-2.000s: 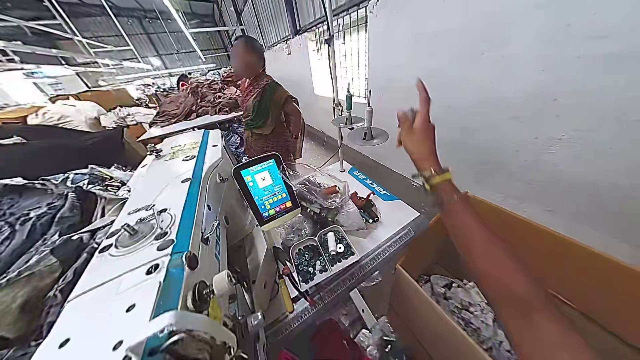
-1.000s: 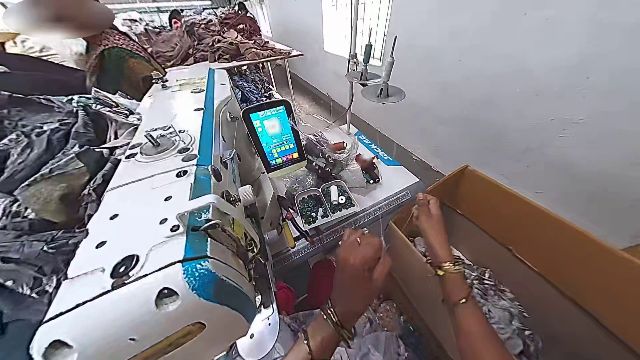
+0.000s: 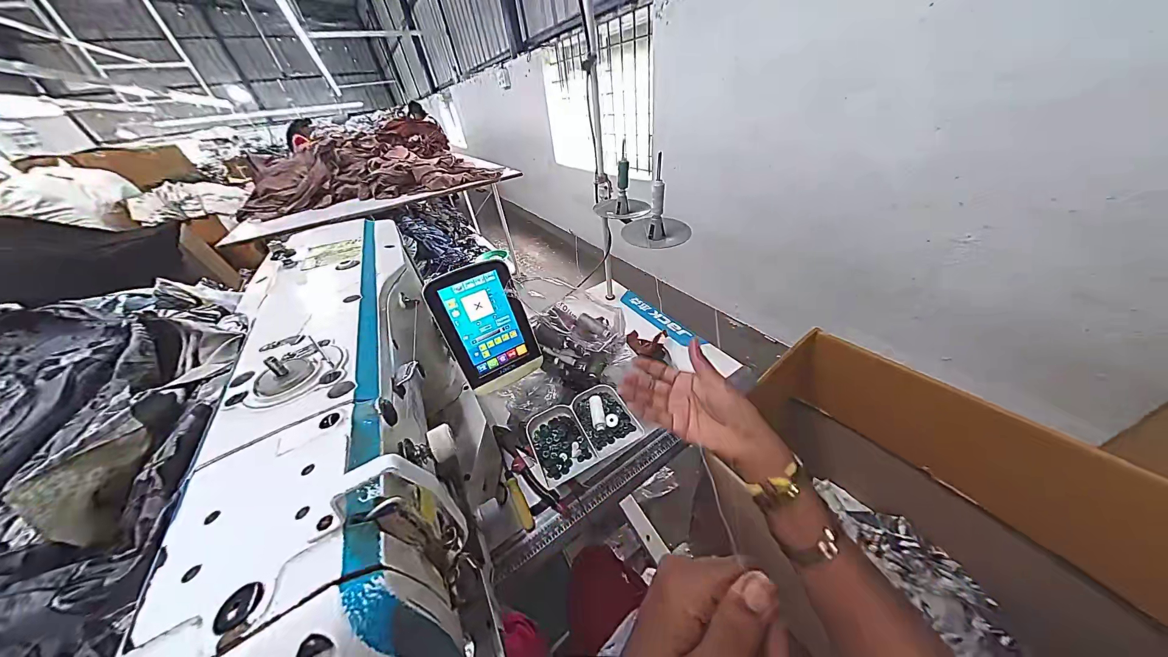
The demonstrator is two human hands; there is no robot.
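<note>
My left hand, at the bottom edge, is closed with finger and thumb pinched on a thin pale thread. The thread runs up toward my right hand, which is raised with its fingers spread above the table's right side. Left of the hands stands a white and blue industrial sewing machine with a lit control screen. Just left of my right hand, a two-part plastic tray holds dark buttons and a white spool. Scissors or pliers with a yellow handle lie beside the tray.
An open cardboard box with patterned cloth stands at the right. Dark garments are piled at the left. Behind, a table holds brown cloth. Thread cones stand on a metal stand. People are partly visible at the far back.
My right hand has opened and lifted away from my left hand, which is lower now. The person beside the machine in the earlier frames is no longer in view. The view has tilted up.
</note>
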